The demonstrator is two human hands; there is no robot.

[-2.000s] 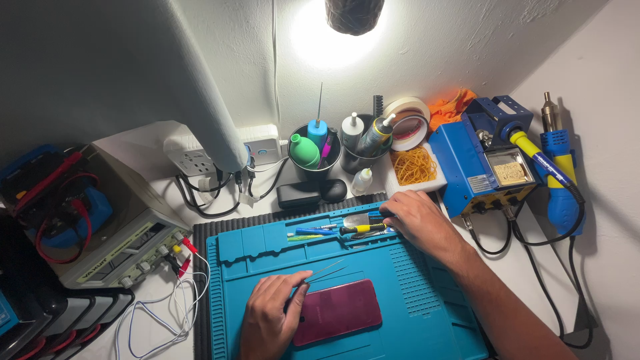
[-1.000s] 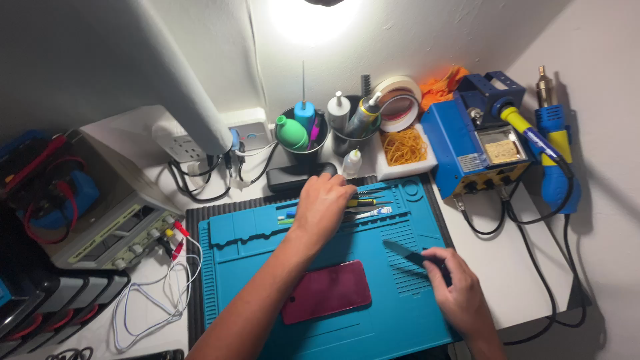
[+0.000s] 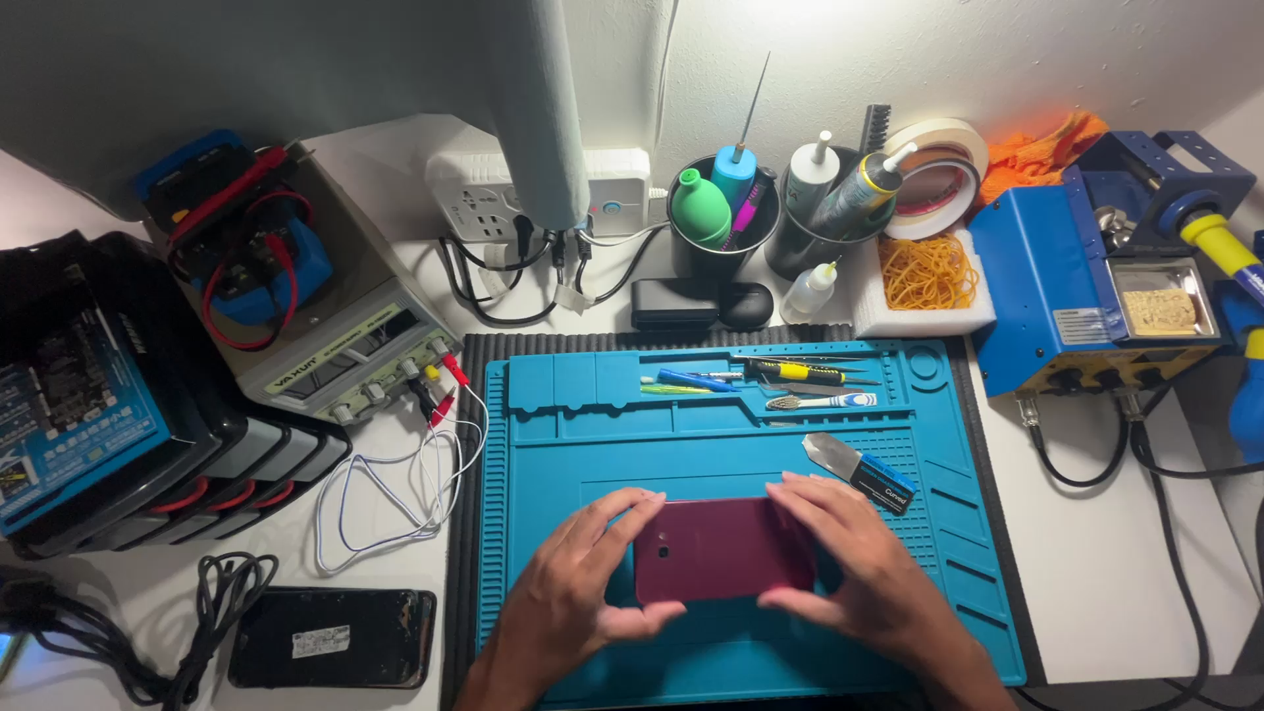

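Both hands hold a dark red smartphone (image 3: 731, 553) by its short ends over the teal silicone repair mat (image 3: 612, 459). My left hand (image 3: 583, 573) grips the end with the camera lens, and my right hand (image 3: 854, 558) grips the other. The phone's back faces up. Beyond my right hand a thin metal opening blade with a black and blue label (image 3: 861, 472) lies on the mat. The mat's upper tray holds a yellow and black screwdriver (image 3: 800, 372), a toothbrush (image 3: 825, 402) and a blue pen-like tool (image 3: 691, 380).
A blue soldering station (image 3: 1047, 286) stands right, beside rubber bands (image 3: 926, 274) in a white foam box. Two black cups hold a green air blower (image 3: 701, 209) and glue tubes (image 3: 859, 197). Left are a bench power supply (image 3: 346, 355), loose leads (image 3: 346, 494) and a black phone (image 3: 395, 632).
My right hand has let go of the opening blade, which now lies on the mat. My left hand has come back from the tray, and both hands have taken hold of the red phone.
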